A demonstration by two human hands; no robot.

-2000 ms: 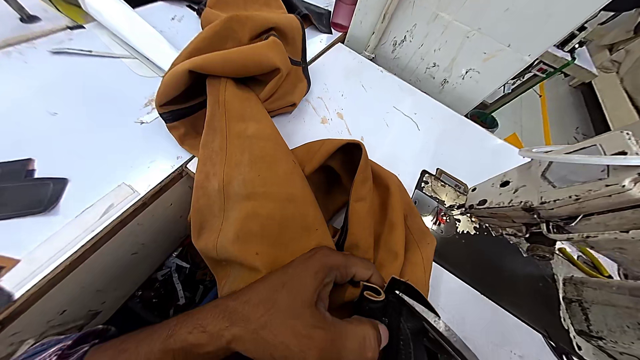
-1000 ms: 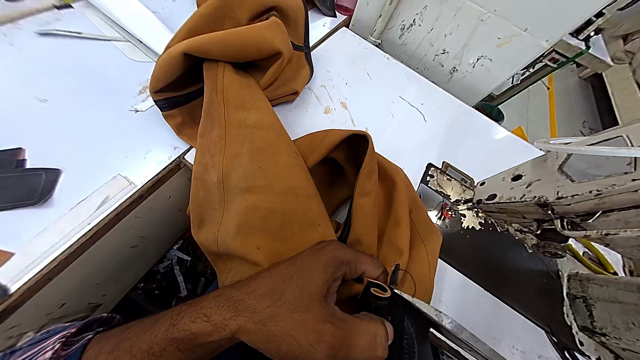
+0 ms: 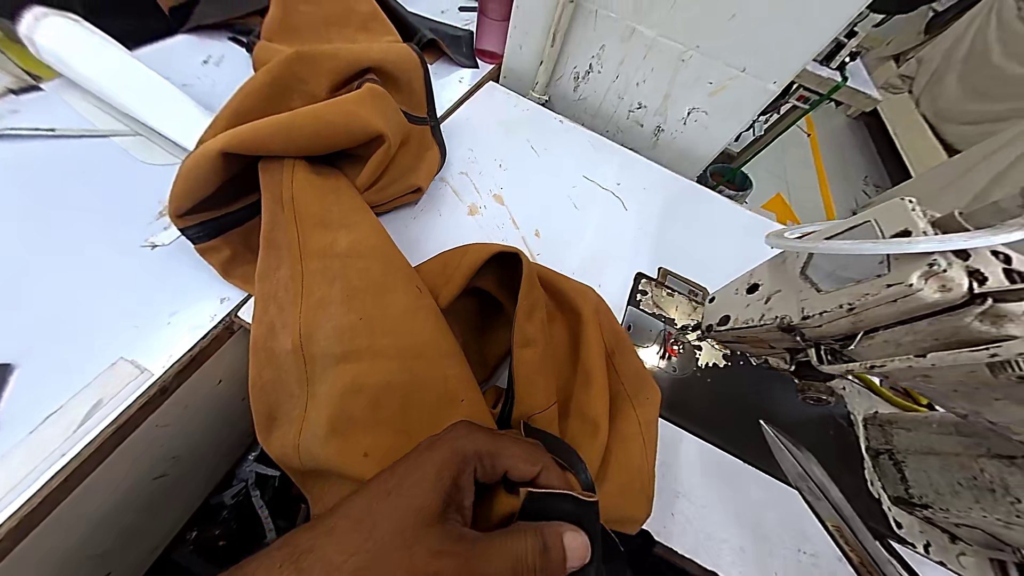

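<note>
A tan leather garment piece (image 3: 360, 320) with black edging lies twisted over the white worktable. My left hand (image 3: 472, 512), at the bottom middle, pinches the black-edged end of this piece between thumb and fingers. To the right of that hand, the metal blades of a pair of scissors (image 3: 824, 504) point up and left, apart from the leather. The handles of the scissors are out of view, and my right hand is not seen.
An industrial sewing machine (image 3: 880, 288) stands at the right, its needle plate (image 3: 668, 344) near the leather. A dark gap with scraps (image 3: 256, 488) lies below the table edge. A pink bottle (image 3: 492, 32) and a white panel (image 3: 640, 72) are at the back.
The scissor blades, close by my left hand at the black edge before, have moved away to the right. The black-edged end now shows a loose strip bending above the fingers.
</note>
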